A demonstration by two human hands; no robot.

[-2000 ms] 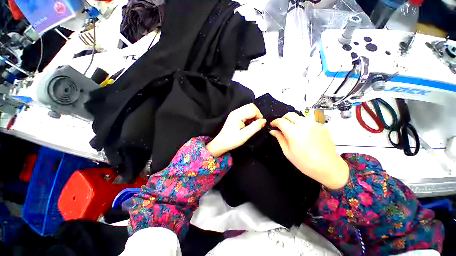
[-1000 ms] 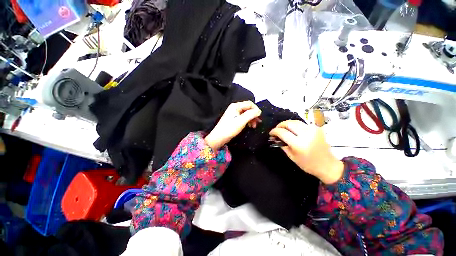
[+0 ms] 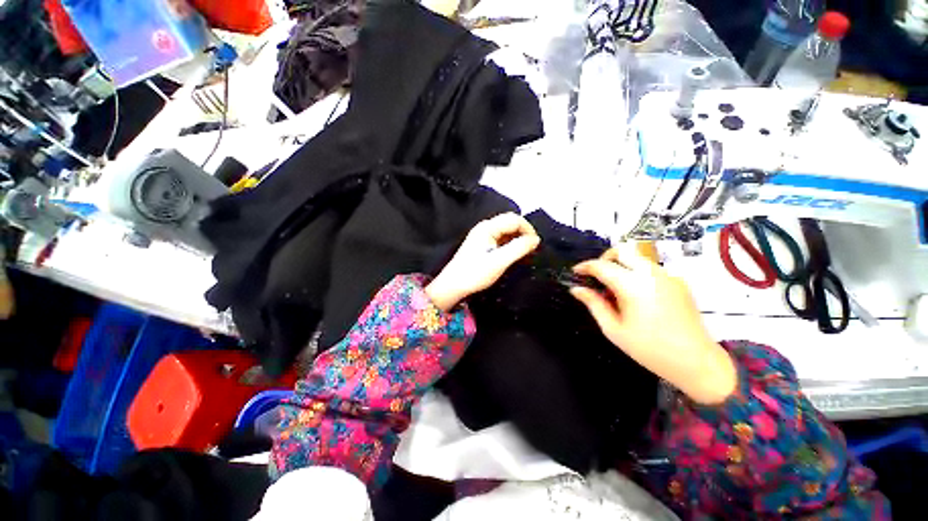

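The black garment (image 3: 397,234) lies heaped on the machine table and hangs over its front edge towards my lap. My left hand (image 3: 483,263) is over the cloth with its fingertips pinched at the garment, left of the needle area; the pinched part is hardly visible. My right hand (image 3: 651,321) is just right of it, thumb and fingers closed on a small thin dark tool (image 3: 568,276) at the cloth; its kind is unclear. The white sewing machine head (image 3: 784,168) with a blue stripe stands beyond my right hand. Its presser foot area (image 3: 667,229) is behind the right fingers.
Black-handled scissors (image 3: 820,295) and scissors with red (image 3: 746,256) and green loops lie under the machine arm. A grey round-faced device (image 3: 168,195) stands left of the garment. Bottles (image 3: 814,56) and a plastic bag are behind. A red stool (image 3: 183,402) and blue crate (image 3: 97,377) are below left.
My hands have moved apart from almost touching, the right hand going slightly right and down. The small tool has come into view at its fingertips. The camera view has shifted a little.
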